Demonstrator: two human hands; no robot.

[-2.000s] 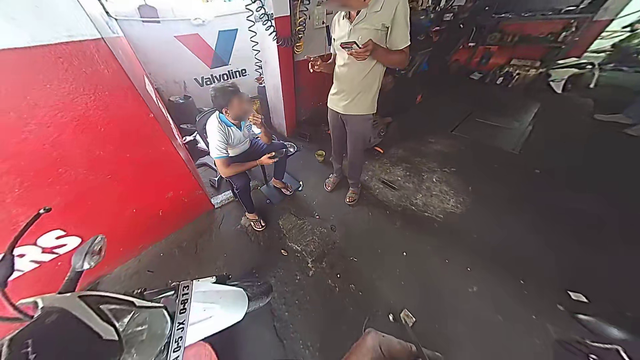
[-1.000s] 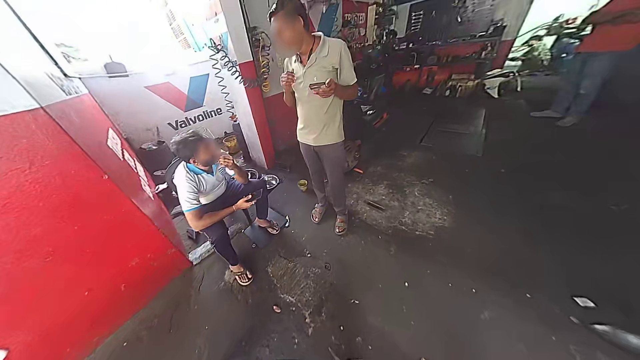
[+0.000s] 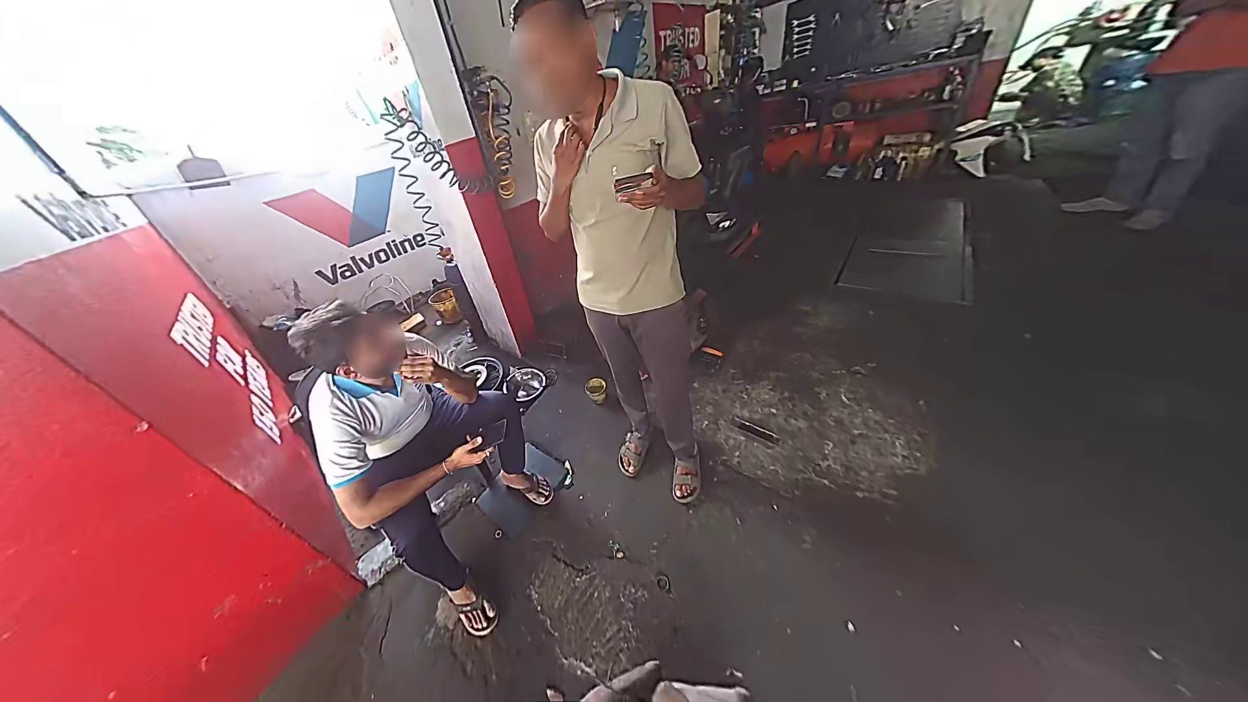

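Neither my left hand nor my right hand can be made out. At the bottom edge lie pale grey shapes (image 3: 673, 684), cut off by the frame; I cannot tell what they are. A person in a cream polo shirt (image 3: 624, 224) stands ahead, with a phone (image 3: 634, 182) in one hand and the other hand at the neck. To the left of that person, another in a white and blue shirt (image 3: 361, 429) sits low, one hand at the mouth, the other holding a dark phone (image 3: 491, 434).
A red wall (image 3: 127, 468) fills the left side. Coiled air hoses (image 3: 419, 156) hang by a pillar. A small yellow cup (image 3: 596, 390) stands on the dark floor. Tool shelves (image 3: 877, 107) line the back, and a metal floor plate (image 3: 907, 252) lies before them. A third person (image 3: 1170, 127) stands far right.
The standing person's free hand has risen to the neck from out at the side. The view has swung, and the motorcycle seen earlier at lower left is out of frame.
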